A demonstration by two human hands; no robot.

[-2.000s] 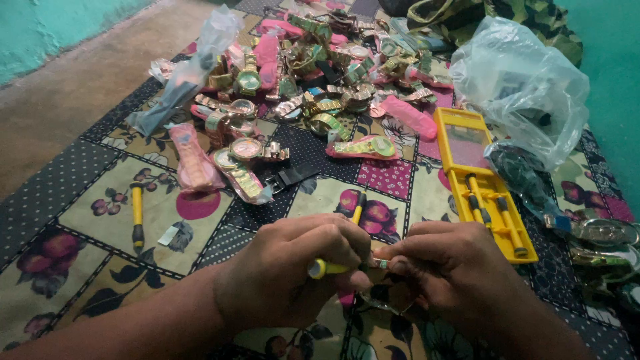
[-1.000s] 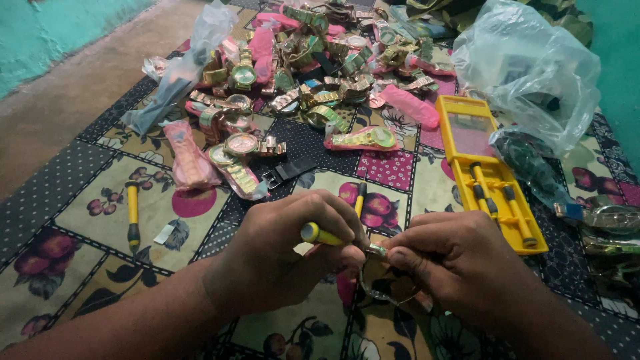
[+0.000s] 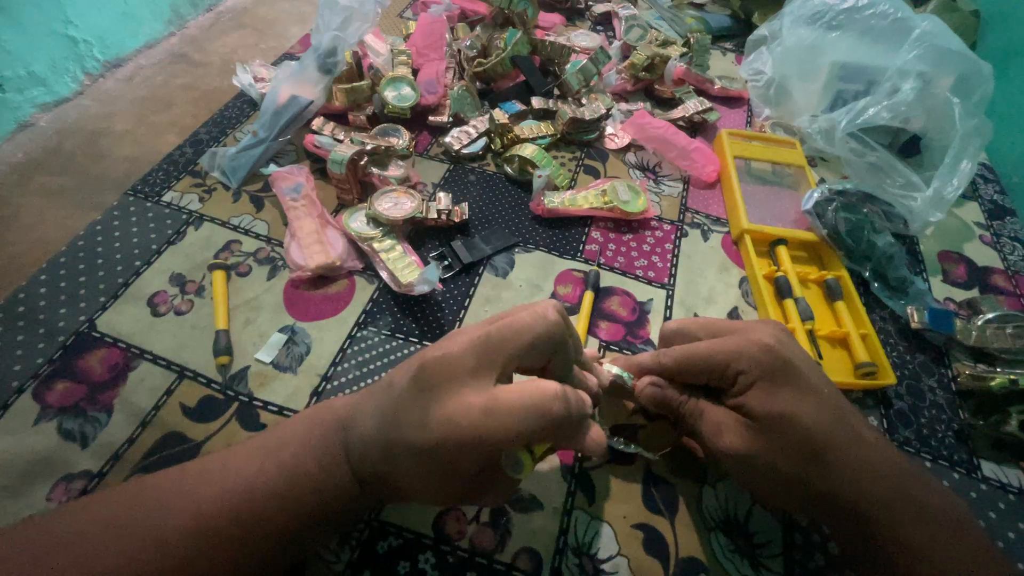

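Observation:
My left hand (image 3: 488, 400) has its fingers closed around a yellow-handled screwdriver (image 3: 524, 461), whose butt shows below the palm. My right hand (image 3: 720, 384) pinches a metal watch band (image 3: 620, 374) between thumb and forefinger, and the left fingertips touch the band's other side. The rest of the watch hangs beneath the hands, mostly hidden. Just beyond my left hand, a second yellow and black screwdriver (image 3: 590, 296) lies on the cloth. Another screwdriver (image 3: 221, 320) lies at the left, beside a small pale strip (image 3: 271, 347).
A heap of metal-band watches (image 3: 512, 128), some in pink wrappers, covers the far part of the patterned cloth. A yellow screwdriver case (image 3: 740, 200) stands open at the right with several drivers inside. Behind it is a clear plastic bag (image 3: 872, 96). A black strap (image 3: 480, 250) lies mid-cloth.
The screwdriver in my left hand has tilted, its butt now lower, under the palm, where earlier it pointed out above the fingers. Both hands stay together at the watch.

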